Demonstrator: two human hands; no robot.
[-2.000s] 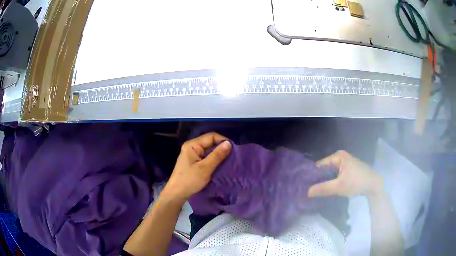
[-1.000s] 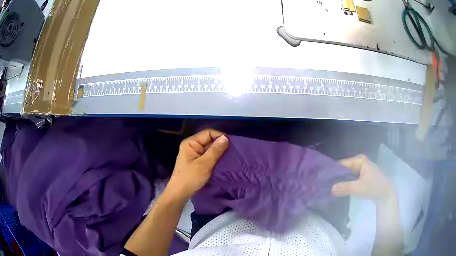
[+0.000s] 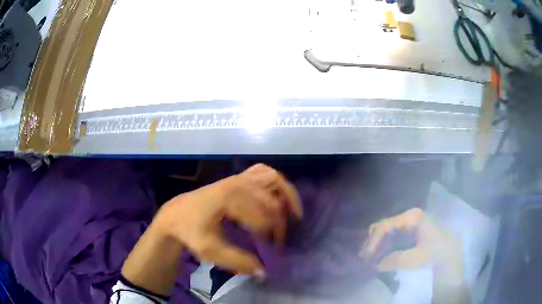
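A purple fabric piece lies dark and blurred over my lap, between my hands. My left hand is blurred over its left part, with thumb and fingers spread apart and nothing visible between them. My right hand is at the right part of the fabric, hazy, with fingers and thumb curved; whether it grips the cloth cannot be told. A large heap of purple fabric is at the left, below the table edge.
The white table with its ruler spans the view ahead. Brown cardboard with clear tape is at its left. Green-handled scissors, an orange-handled tool and a small brass-coloured block are at the upper right. White material hangs at the right.
My left hand has let go of the fabric's upper left edge and opened. My right hand has moved slightly lower. The stretched fabric piece has dropped and bunched. The view has tilted slightly upward.
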